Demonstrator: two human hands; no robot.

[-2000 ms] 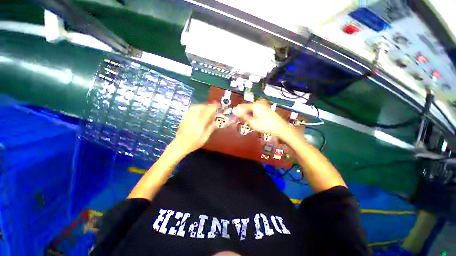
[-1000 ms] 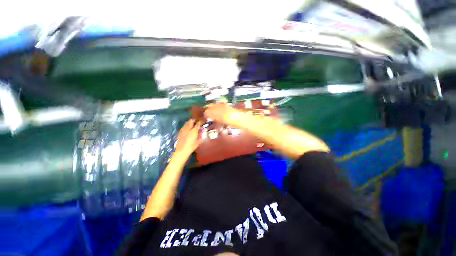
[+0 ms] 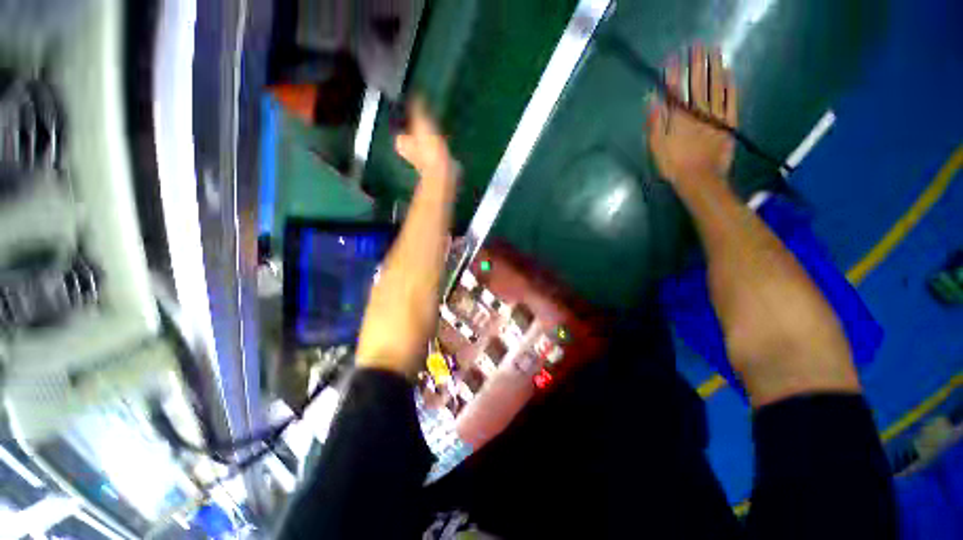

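The reddish-brown test board lies in front of my body, with dark and pale parts in rows, a yellow connector and small red and green marks. My left hand is blurred and stretched out past the board over the green bench, at a dark spot by its fingertips. I cannot tell whether it grips anything. My right hand lies flat on the green bench, palm down, fingers a little apart, holding nothing. A thin black cable crosses at this hand.
A blue-lit display screen stands left of my left forearm. A pale metal rail runs between my hands. An orange item is at upper left. Pale equipment fills the left side. A blue crate and yellow-marked blue floor are at right.
The view has swung strongly to the right. Both hands have left the board and reached out across the bench. The clear tray is out of view.
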